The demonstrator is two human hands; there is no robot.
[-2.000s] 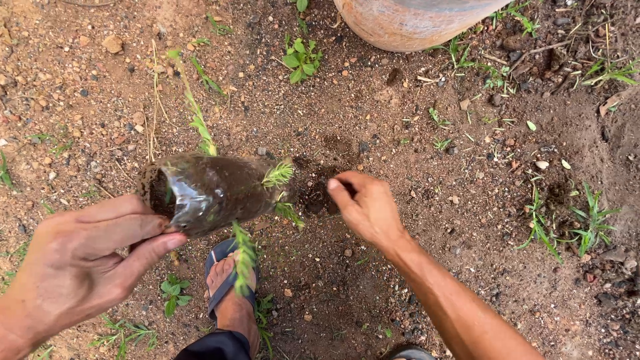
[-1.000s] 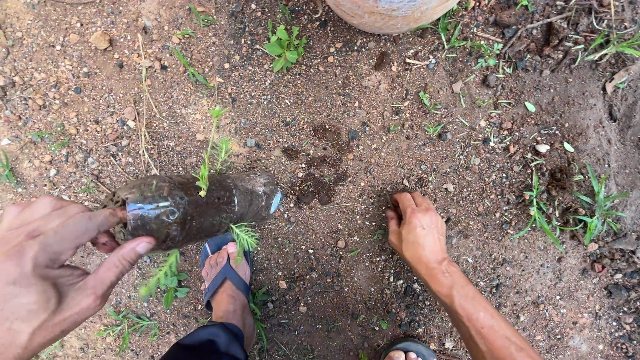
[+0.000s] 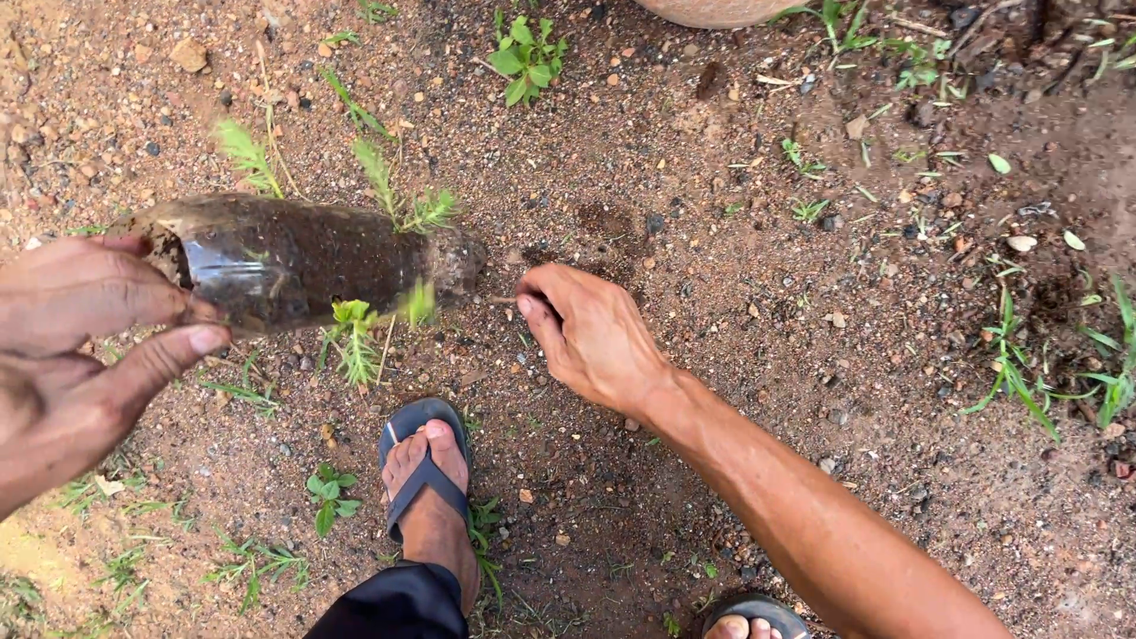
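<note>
A clear plastic bottle (image 3: 302,262), cut at its wide end and full of dark soil, lies sideways in the air at the left. Green feathery sprigs (image 3: 357,342) stick out through its sides. My left hand (image 3: 98,328) grips the cut rim between thumb and fingers. Just past the narrow end, my right hand (image 3: 595,337) pinches a thin brown stick (image 3: 503,300) that points toward the bottle. Whether the stick touches the bottle I cannot tell.
Below is gravelly soil with small weeds (image 3: 528,60) and grass tufts (image 3: 1012,364). The rounded base of a clay-coloured pot (image 3: 723,9) shows at the top edge. My sandalled foot (image 3: 428,470) is under the bottle, and the other sandal (image 3: 754,614) shows at the bottom edge.
My right hand has come from the ground toward the bottle's narrow end, now with a thin stick in its fingers. The bottle, still in my left hand, has turned, so its sprigs show differently.
</note>
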